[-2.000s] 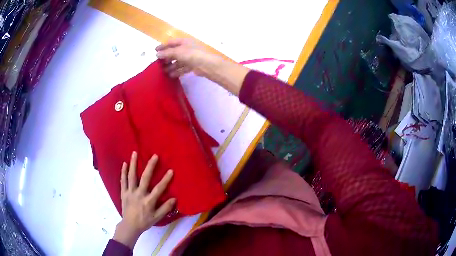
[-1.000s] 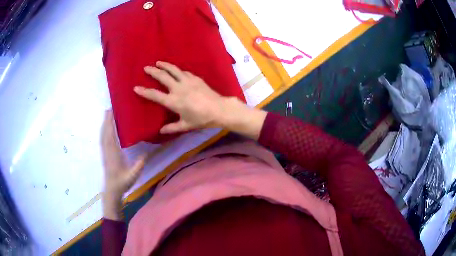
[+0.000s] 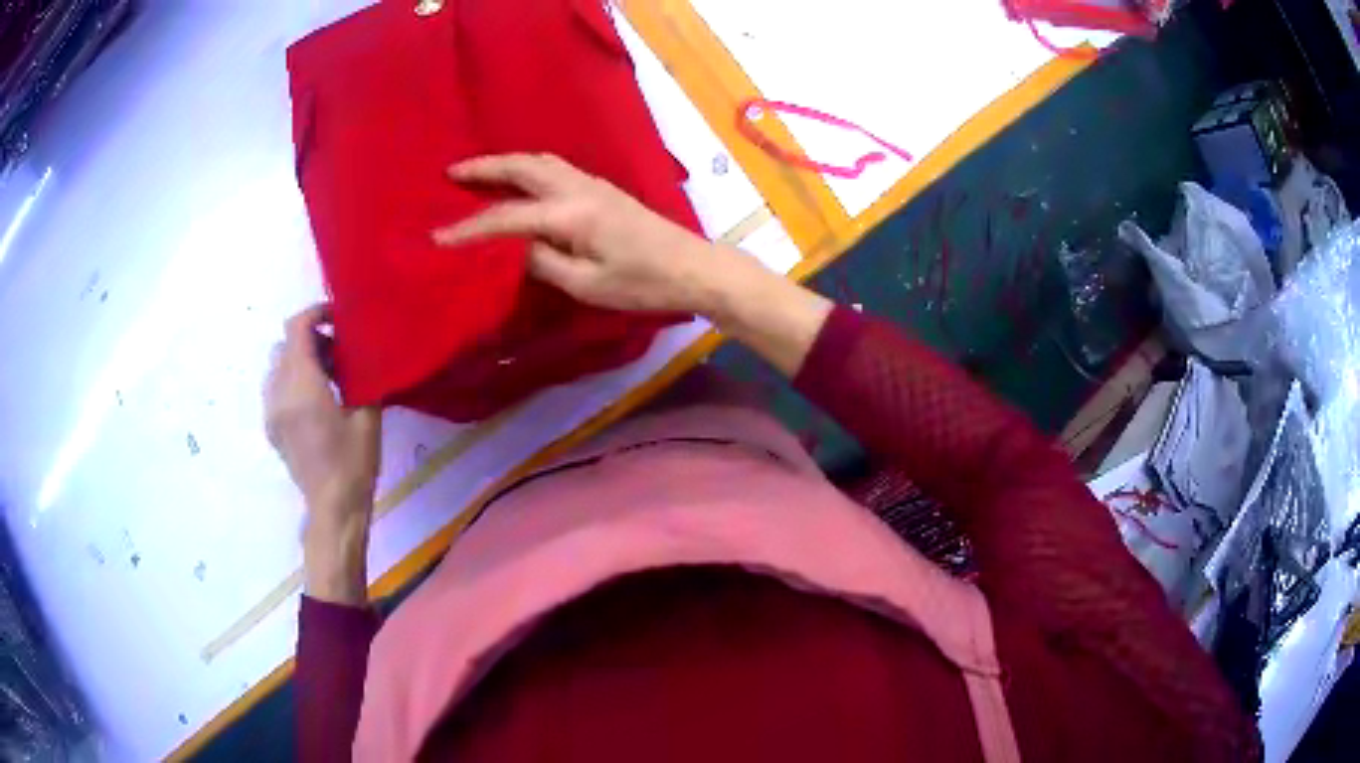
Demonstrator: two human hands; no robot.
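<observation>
The folded red cardigan (image 3: 433, 164) lies on the white table near its front edge, matt, with a gold-coloured button (image 3: 430, 6) at the top of the picture. Its near edge looks slightly raised and layered. My right hand (image 3: 574, 231) rests on the upper side of the fold with its fingers spread. My left hand (image 3: 321, 410) is at the near left corner, fingertips at or under the edge; the thumb and the exact hold are partly hidden.
Yellow-orange tape (image 3: 716, 90) crosses the white table and edges it. A pink-red cord loop (image 3: 820, 137) lies by the tape. A red-edged item (image 3: 1081, 18) is at the top right. A dark green surface (image 3: 955, 283) and clear and whitish plastic bags (image 3: 1208, 283) are on the right.
The cardigan was turned and drawn to lie nearer the table's front edge. My right hand moved from its far corner onto its top. My left hand moved to its near left corner.
</observation>
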